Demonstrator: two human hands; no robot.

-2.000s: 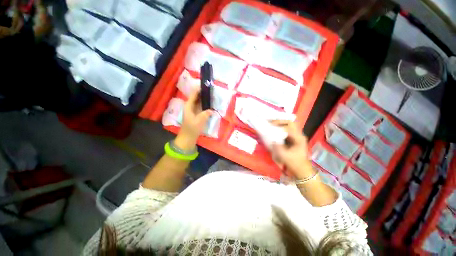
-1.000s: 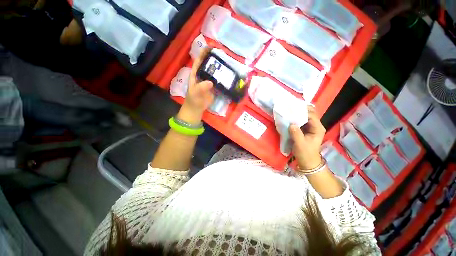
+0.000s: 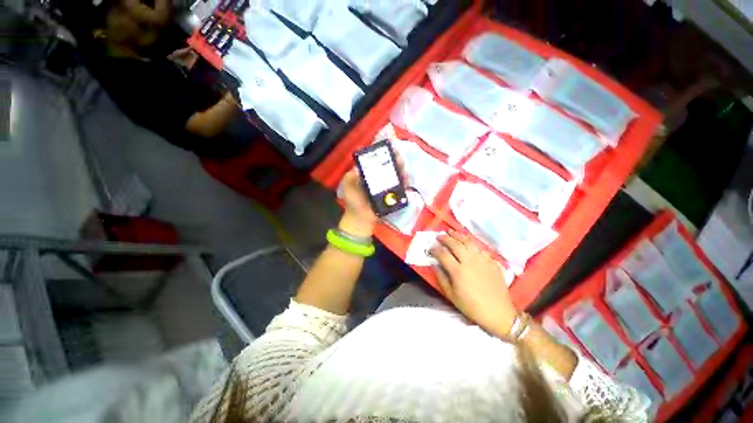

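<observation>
My left hand [image 3: 363, 201] holds a black handheld device [image 3: 381, 178] upright, with a lit white screen and a yellow round spot near its lower end. My right hand [image 3: 471, 277] rests its fingertips on a white label [image 3: 423, 248] at the near edge of the red tray [image 3: 541, 277]. I see nothing held in it, but its palm is hidden. Whitish bagged units [image 3: 504, 219] lie in two rows in the red tray, one of them just beyond my right hand.
A black tray [image 3: 285, 149] with bagged units stands at the upper left. Another red tray [image 3: 677, 405] of pouches is at the right. A person's arm [image 3: 213, 116] shows at the upper left. A curved pale tube [image 3: 221, 289] stands below my left forearm.
My right hand has let go of the bagged unit, which now lies in the tray, and has moved left to the label. The device in my left hand is turned more upright, its screen facing me.
</observation>
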